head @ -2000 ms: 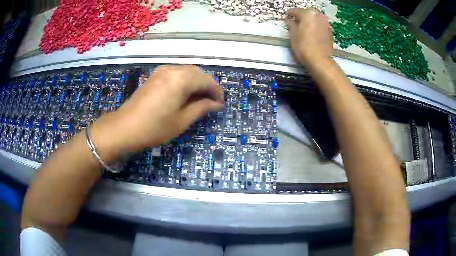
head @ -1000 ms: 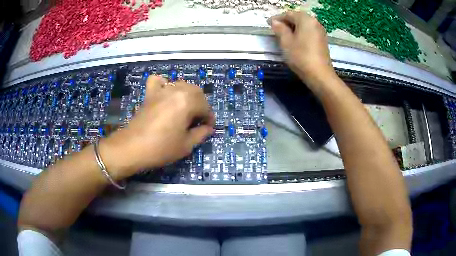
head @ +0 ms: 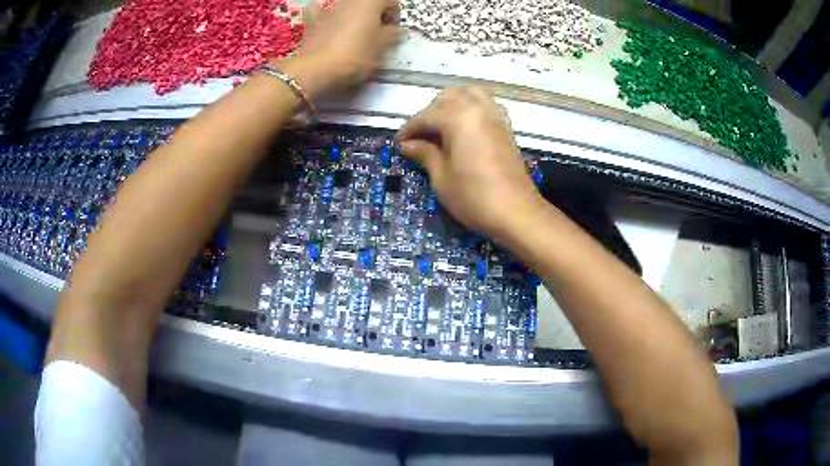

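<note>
A circuit board panel (head: 400, 273) with blue parts lies in the conveyor track in front of me. My right hand (head: 469, 150) is over its upper edge, thumb and fingertips pinched together; whether a small part is between them cannot be told. My left hand (head: 350, 41) is at the pale shelf, between the heap of red parts (head: 196, 41) and the heap of white parts (head: 501, 23). Its fingertips are partly cut off by the top edge of the picture, so its grip is unclear. A heap of green parts (head: 701, 96) lies to the right.
Another board panel (head: 55, 196) lies at the left, partly behind my left forearm, with a gap between the panels. Pale metal rails (head: 391, 382) border the track. A white sheet (head: 648, 238), a spring (head: 754, 273) and a metal rod (head: 787, 278) show at the right.
My left hand has moved from over the board up to the shelf. My right hand has moved from near the white heap down and left to the board. The gap between panels looks wider.
</note>
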